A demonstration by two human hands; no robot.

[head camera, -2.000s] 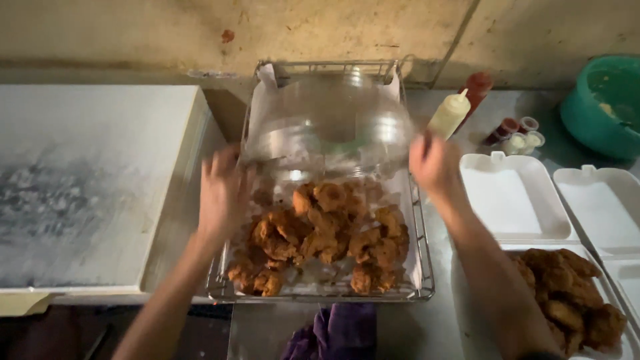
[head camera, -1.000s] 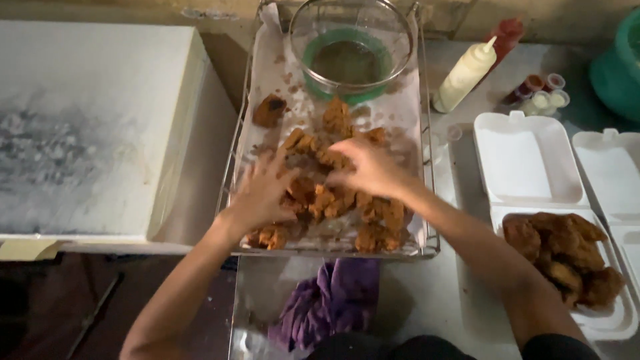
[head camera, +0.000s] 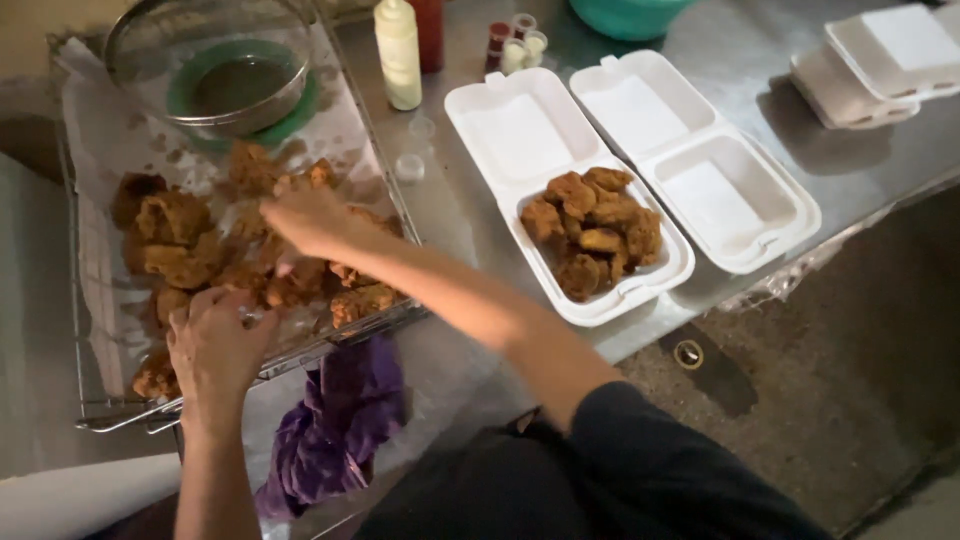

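Note:
Pieces of fried chicken lie on a paper-lined wire rack tray. My left hand is at the tray's near edge, fingers bent over some pieces; whether it grips one cannot be told. Over the middle pieces is my right hand, blurred, its fingertips partly hidden. A metal-rimmed sieve or bowl rests at the tray's far end, with a green round container showing through and beneath it. Right of the tray, an open white foam clamshell box holds fried chicken. A second open foam box beside it is empty.
A pale sauce squeeze bottle and a red bottle stand beside the tray. Behind the boxes are small sauce cups and a teal bowl. Closed foam boxes sit far right. A purple cloth hangs near the tray.
Two seconds ago both hands were at the clear-looking bowl or sieve over the tray; it now rests at the far end and the hands are among the chicken. The view has swung right.

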